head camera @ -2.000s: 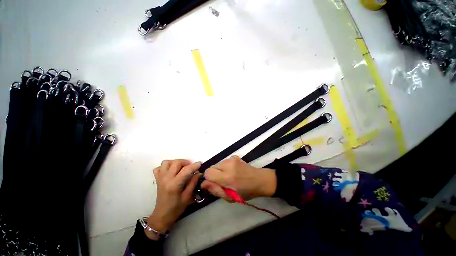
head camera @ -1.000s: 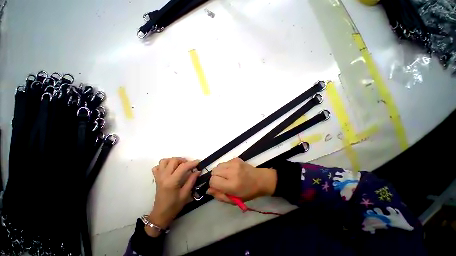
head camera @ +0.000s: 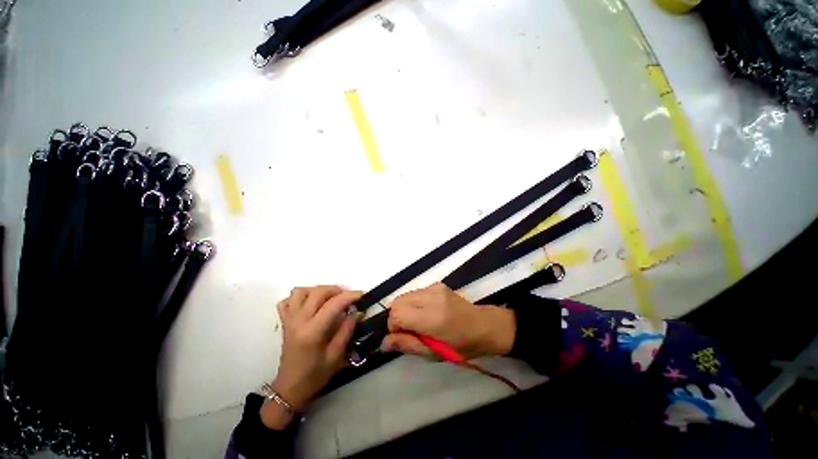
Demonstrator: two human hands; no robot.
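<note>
Several narrow black straps with silver rings lie slantwise on the white table, their near ends at my hands. My left hand pinches a strap end between thumb and fingers, with a silver D-ring just below the fingertips. My right hand holds a red pen-like tool close to that strap end. A thin dark tip shows toward the left hand. A reddish-brown cord trails from the tool to the lower right.
A thick pile of black straps with rings lies at the left. A small strap group is at the top. Yellow tape strips mark the table. Another strap pile and crinkled clear plastic are at the upper right.
My right hand has moved slightly right, away from my left hand, and more of the red tool shows. My left hand stays on the strap end. The view has shifted slightly.
</note>
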